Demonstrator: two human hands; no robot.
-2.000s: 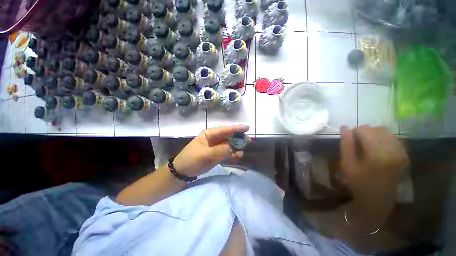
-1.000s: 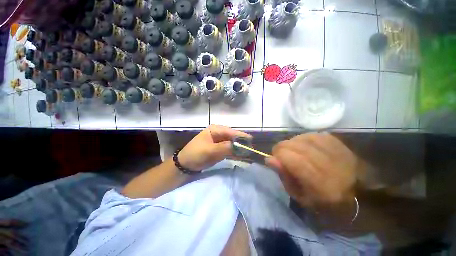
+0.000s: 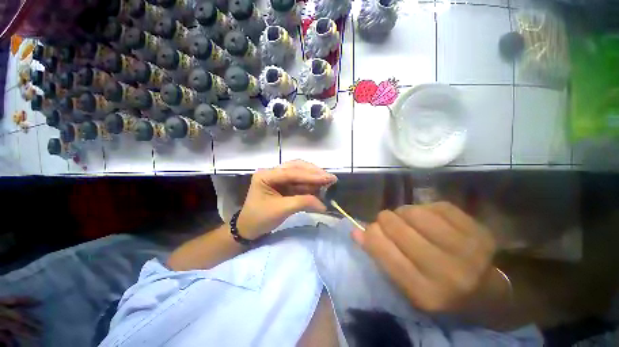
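My left hand [image 3: 282, 196] holds a dark round cap [image 3: 328, 195] between thumb and fingers, just off the table's front edge above my lap. The cap is partly hidden by the fingers. My right hand [image 3: 427, 254] holds a thin pale yellow stick [image 3: 349, 216], its tip at the cap. A round white bowl [image 3: 429, 126] with whitish contents stands near the table edge. Open-topped light grey bodies [image 3: 315, 114] stand beside rows of bodies with dark caps [image 3: 245, 118].
The white tablecloth [image 3: 383, 152] has dark grid lines and strawberry prints [image 3: 374, 92]. At right lie a dark round piece [image 3: 511, 45], a bundle of pale sticks [image 3: 541, 44] and a green item [image 3: 594, 88]. Part of another person's hand [image 3: 19, 318] shows at lower left.
Since two seconds ago, my right hand has moved left from beside the bowl, bringing the stick to the cap. Since one second ago, the left hand has turned, hiding more of the cap.
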